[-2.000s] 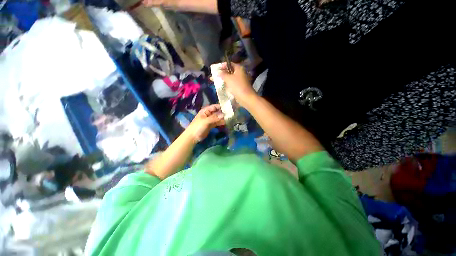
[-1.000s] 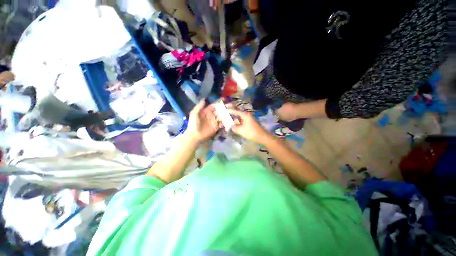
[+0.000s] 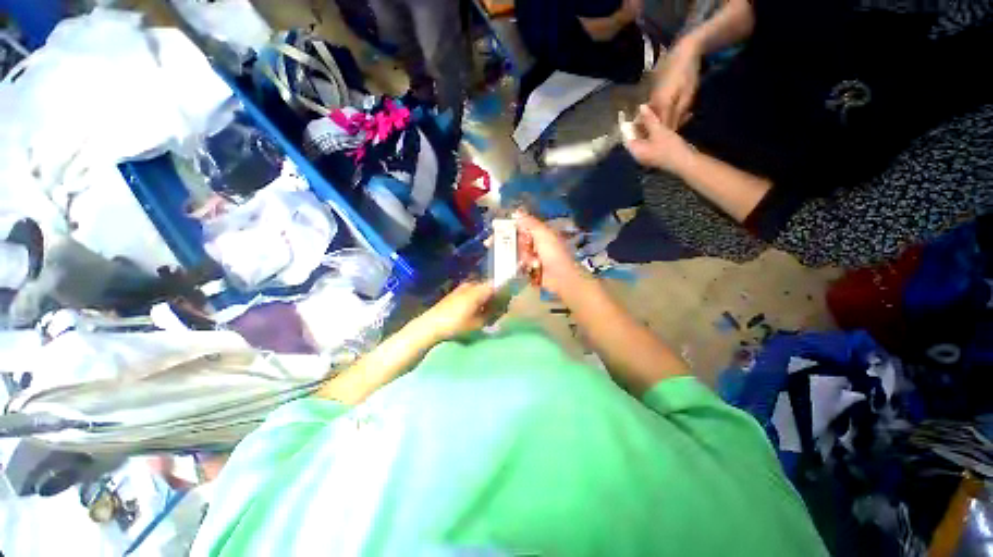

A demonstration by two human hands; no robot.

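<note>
A short white strip (image 3: 505, 252) is held upright in front of my chest, between my two hands. My left hand (image 3: 470, 305) grips its lower end. My right hand (image 3: 539, 250) holds its right side near the top. Small dark marks seem to show on the strip, too blurred to read. My fingers are small and partly hidden behind the strip.
A blue-edged table or bin (image 3: 316, 183) with white pieces is at left. Pink and dark cloth (image 3: 376, 122) lies beyond it. A person in dark clothes (image 3: 828, 120) stands at upper right, holding a small pale piece. A blue basket (image 3: 828, 403) is at lower right. Scraps litter the tan floor.
The strip is now upright, with my left hand lower on it. The other person's hands have come up, holding a small pale piece. The view has shifted.
</note>
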